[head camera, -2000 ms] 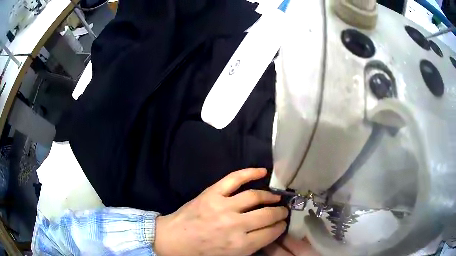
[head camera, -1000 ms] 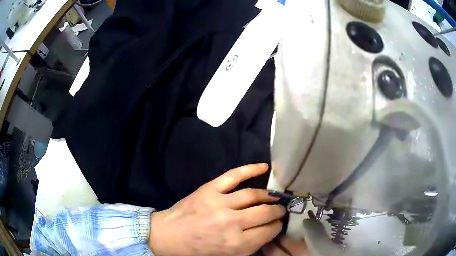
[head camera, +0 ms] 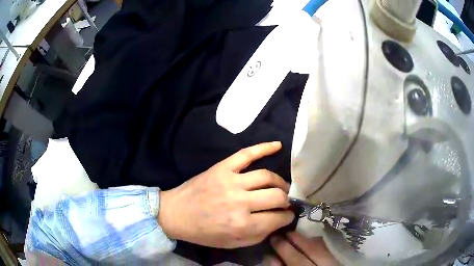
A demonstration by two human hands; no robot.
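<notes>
The dark garment piece (head camera: pixel 140 104) is spread left of the sewing machine head (head camera: pixel 332 114). My left hand (head camera: pixel 223 208) lies flat on the cloth, palm down, fingertips at the cloth's right edge beside the small metal parts (head camera: pixel 318 212) under the head. My right hand (head camera: pixel 301 252) shows only partly at the bottom edge, fingers on the cloth edge below my left fingertips; the rest is cut off or behind the head. The needle and the stitching point are hidden.
A white paddle-shaped lamp (head camera: pixel 252 78) on a blue tube lies over the cloth, close to the head. The white table (head camera: pixel 62 169) shows at the lower left. Another table (head camera: pixel 39 26) and clutter on the floor are at the upper left.
My left hand has moved up a little on the cloth, with its index finger stretched higher. More of my right fingers shows. The machine head and lamp sit slightly further right in view.
</notes>
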